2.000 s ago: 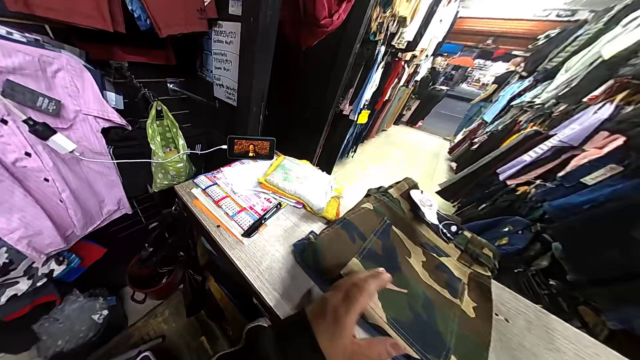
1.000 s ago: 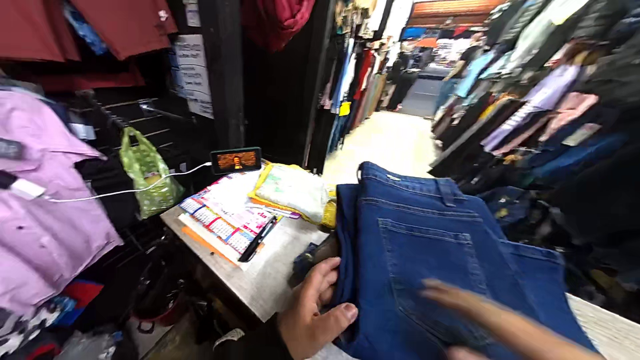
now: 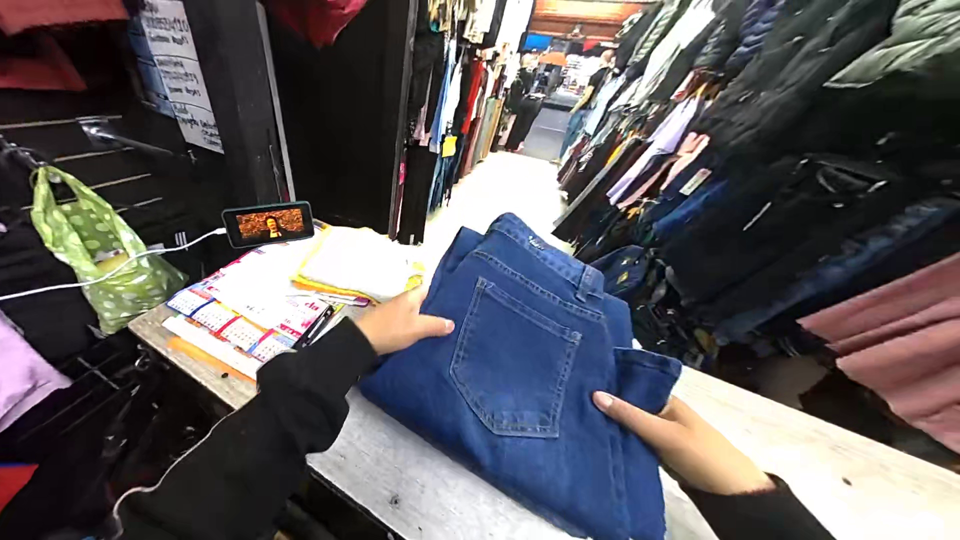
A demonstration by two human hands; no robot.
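Folded blue denim jeans (image 3: 517,360), back pocket upward, lie on a pale wooden counter (image 3: 780,420). My left hand (image 3: 401,321) holds their left edge near the waistband, thumb on top and the other fingers partly hidden. At the right edge, my right hand (image 3: 686,439) grips the folded layers below a turned leg end, its thumb on the denim and its fingers mostly out of sight underneath.
A phone (image 3: 268,224) with a white cable stands behind printed calendar sheets (image 3: 244,322), a pen (image 3: 315,325) and a plastic-wrapped packet (image 3: 356,262). A green dotted bag (image 3: 105,255) hangs at left. Clothes racks (image 3: 652,142) line the aisle, where people stand.
Two seconds ago camouflage trousers lay on the counter under one hand; blue jeans have since come on top or in their place. Both hands now hold the jeans' sides.
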